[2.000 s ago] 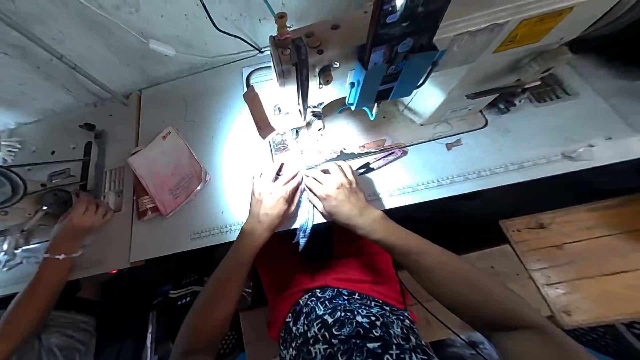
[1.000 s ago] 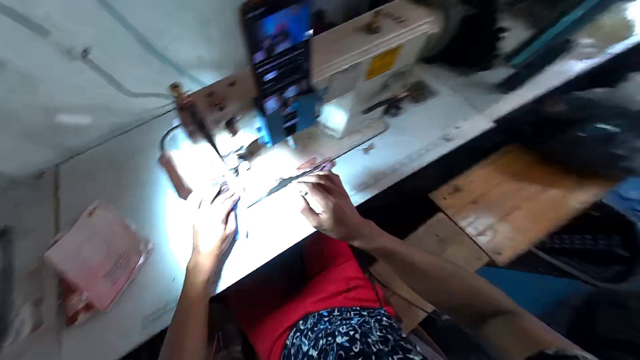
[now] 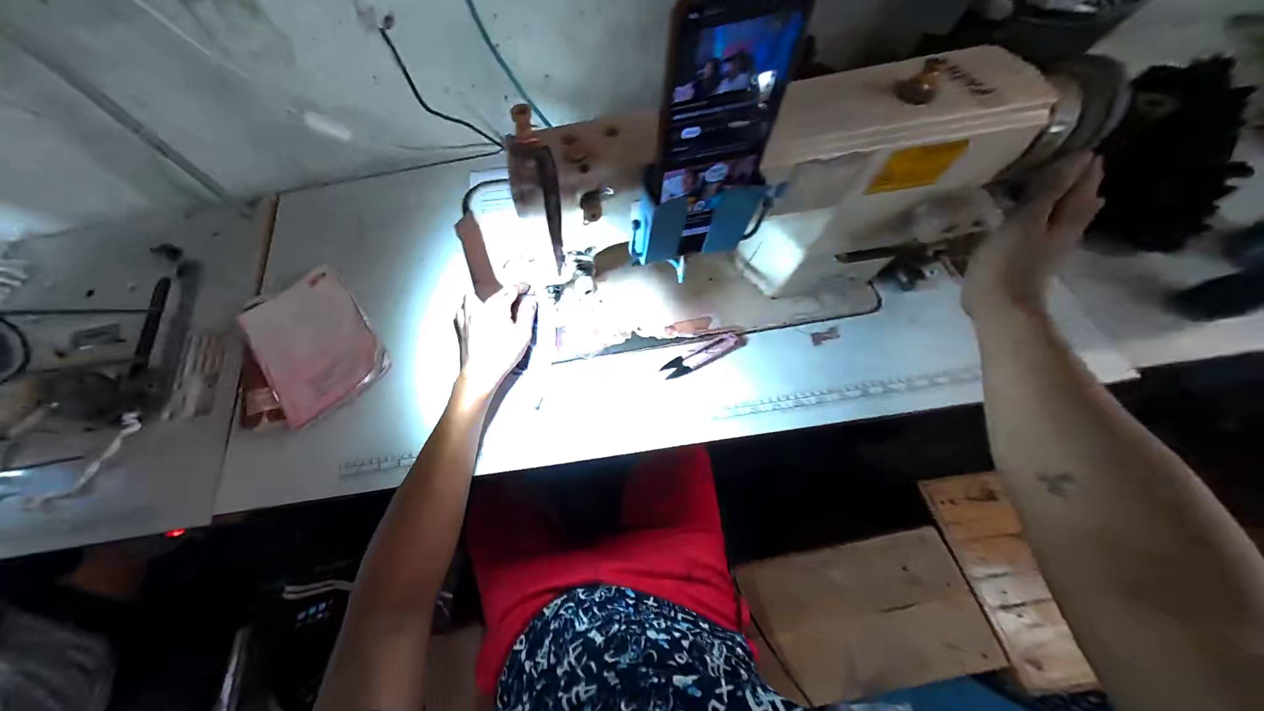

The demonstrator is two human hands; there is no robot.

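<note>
An industrial sewing machine stands on the white table. My left hand rests beside its needle area, on a dark strip of fabric; whether the fingers grip it is hard to tell in the glare. At the machine's right end my right hand touches the handwheel, palm against it with fingers extended. Thread snips with pink handles lie in front of the machine bed, apart from both hands. The presser foot is just right of my left fingertips.
A phone sits in a blue holder on the machine. Pink packets lie on the left of the table, and measuring tape runs along its front edge. Another machine is at far left. Wooden boards are below right.
My right hand has moved from the snips to the handwheel, and the snips now lie on the table. My left hand stays near the needle. The person's hand at far left is gone from the other machine.
</note>
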